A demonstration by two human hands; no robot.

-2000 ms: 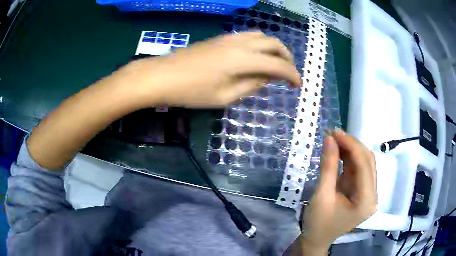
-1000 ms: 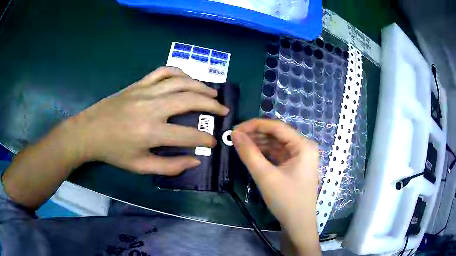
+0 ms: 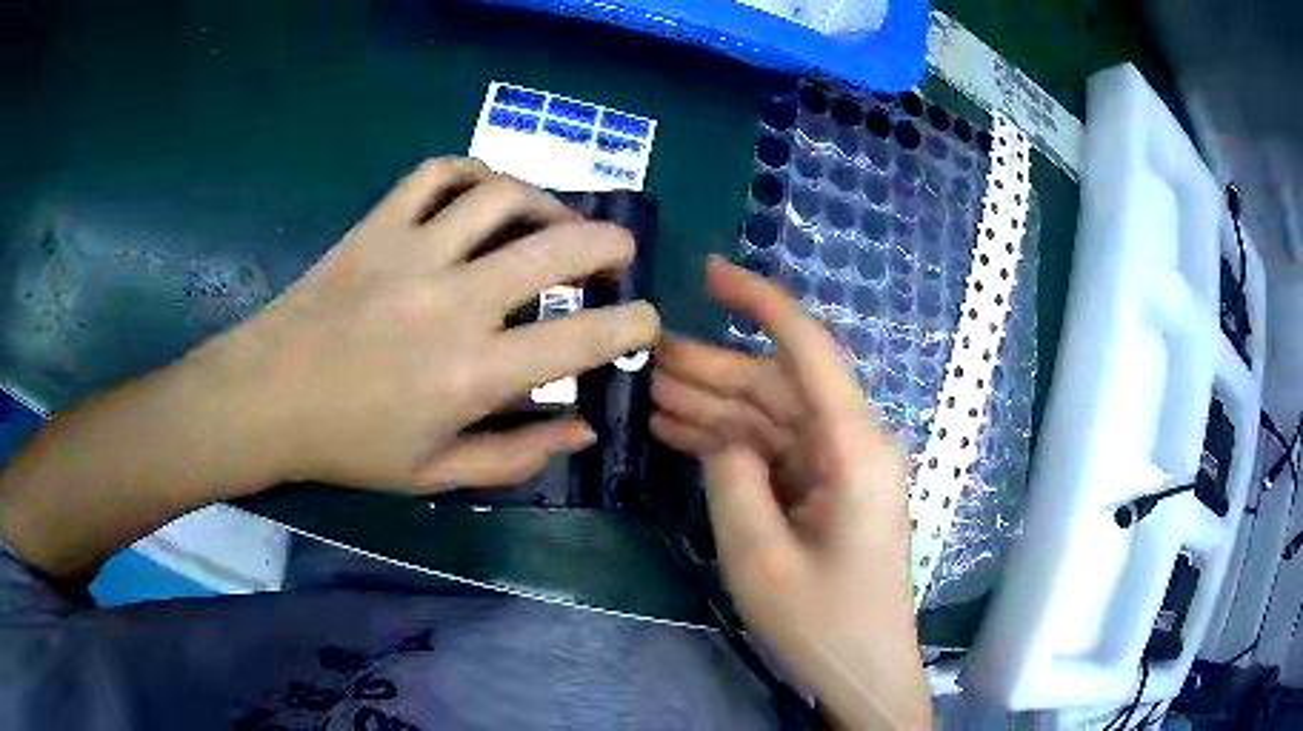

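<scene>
A black device housing lies on the green bench with white labels on top. My left hand holds it from above, fingers spread, one fingertip at its right edge beside a small white ring sticker. The sticker is on that edge, partly covered. My right hand is just right of the housing, slightly blurred, with fingers apart and nothing seen in it; its fingertips are close to the edge, contact unclear. The housing's black cord runs down, partly behind my right hand.
A label sheet lies beyond the housing. To the right are a clear sheet of black pads and a white perforated strip. A white foam tray with corded devices stands farther right. A blue basket is at the top.
My right hand has come from the sheets to the housing with the ring sticker, then let it go; its fingers have opened. My left hand has moved onto the housing, its fingertip now at the sticker.
</scene>
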